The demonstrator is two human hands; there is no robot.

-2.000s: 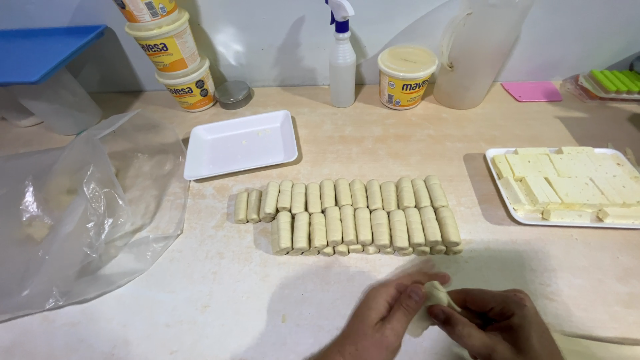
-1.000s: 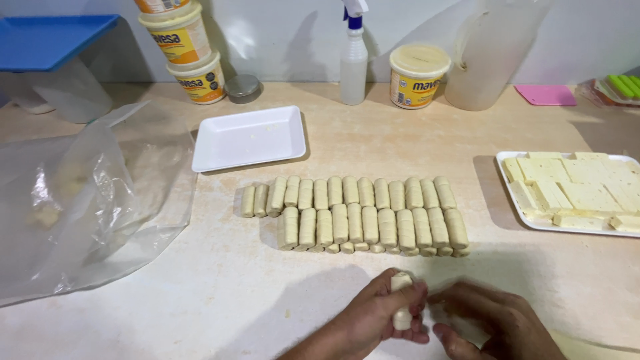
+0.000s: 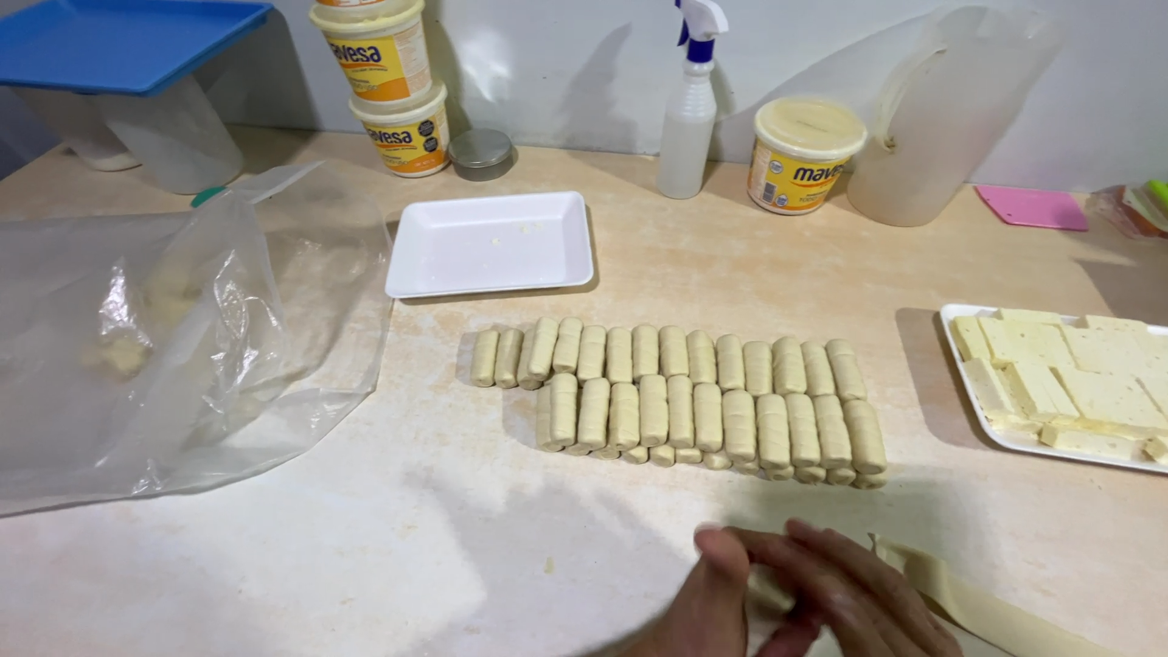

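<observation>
At the lower centre-right, my left hand (image 3: 707,598) and my right hand (image 3: 844,584) come together, palms facing. A bit of pale dough (image 3: 769,595) shows between them, mostly hidden by the fingers. Beyond the hands lie stacked rows of dough-wrapped rolls (image 3: 680,411), side by side on the table. A strip of flat dough (image 3: 990,607) runs from beside my right hand toward the lower right edge. On the right, a white foam tray (image 3: 963,401) holds cut blocks and sticks of white cheese (image 3: 1109,365).
An empty white foam tray (image 3: 488,251) lies behind the rolls. A clear plastic bag (image 3: 301,365) covers the left side. Along the wall stand margarine tubs (image 3: 401,132), a round tin (image 3: 481,153), a spray bottle (image 3: 687,128), another tub (image 3: 803,160), a translucent jug (image 3: 931,128) and a pink card-like sheet (image 3: 1031,207).
One second ago the dough piece stood visible in my left hand, with the right hand slightly apart. Now the right hand is against the left and covers most of the piece.
</observation>
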